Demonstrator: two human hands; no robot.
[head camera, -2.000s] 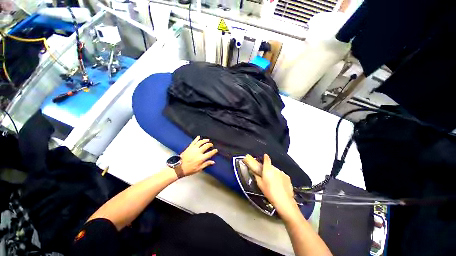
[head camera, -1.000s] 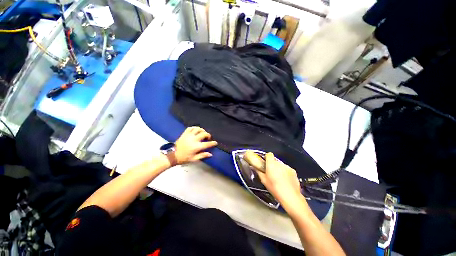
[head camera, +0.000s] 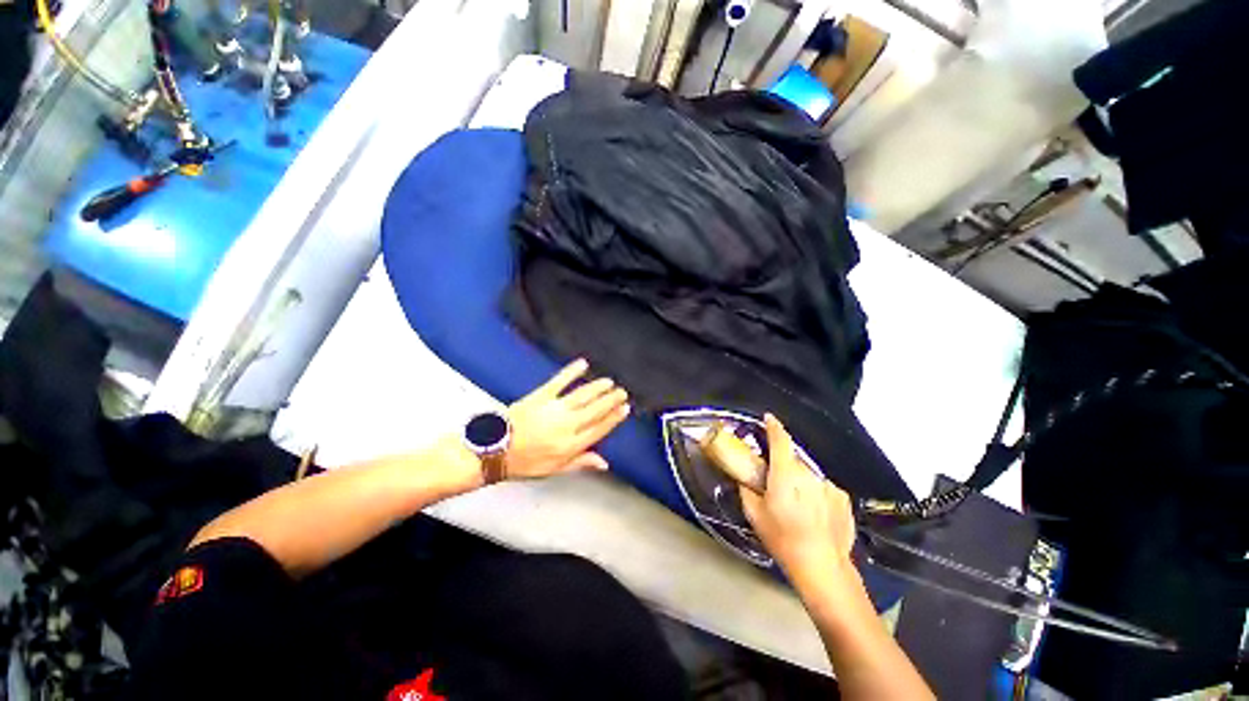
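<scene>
A crumpled black garment (head camera: 685, 233) lies over the navy padded pressing board (head camera: 445, 260), whose rounded end shows at the left. My right hand (head camera: 801, 514) is closed around the tan handle of the steam iron (head camera: 701, 482). The iron's pointed plate with a pale rim lies at the garment's near edge, over the board. My left hand (head camera: 564, 422) lies palm down with fingers apart on the garment's near edge and the board, left of the iron. The cloth under my palm is hidden.
The white table (head camera: 359, 359) extends under the board. A dark rest pad (head camera: 959, 589) is at the right, beside the steam hose (head camera: 959, 490). Black garments (head camera: 1137, 466) are at the far right. A blue surface with metal fittings (head camera: 233, 151) is at the upper left.
The view has shifted, so the board and garment appear larger. My left hand has turned slightly and its fingers lie flatter. The iron stays near the same part of the garment's edge.
</scene>
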